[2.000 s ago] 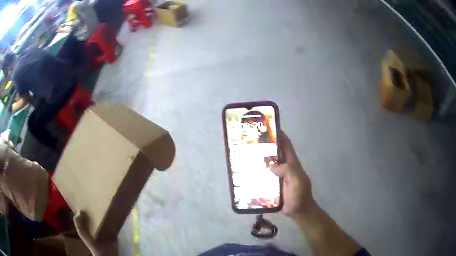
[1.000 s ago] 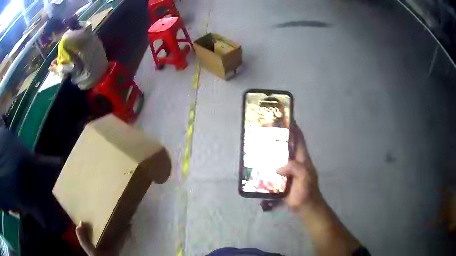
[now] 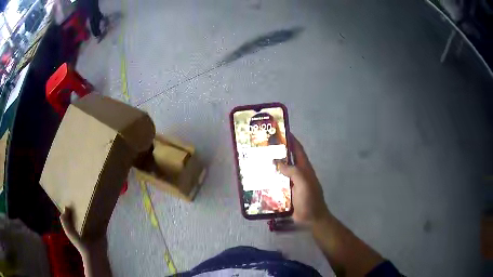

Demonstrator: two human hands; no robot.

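Observation:
A smartphone (image 3: 261,162) with a dark reddish edge and a bright lit screen is upright in front of me. My right hand (image 3: 305,186) holds it from the right side, with the thumb over the screen. A short strap hangs below it. A brown cardboard box (image 3: 81,157) with a rounded flap is at the left, tilted. My left hand (image 3: 81,235) holds it at its lower edge; most of the fingers are hidden.
An open cardboard box (image 3: 181,167) stands on the grey floor beside a yellow line (image 3: 150,208), partly behind the held box. Red stools (image 3: 66,84) stand along the bench at the left. A person's leg (image 3: 96,19) shows at the top left.
The view has moved forward along the aisle. The open floor box now shows nearer and lower, beside the held box. The seated people at the left have mostly left the view. Both hands keep their holds.

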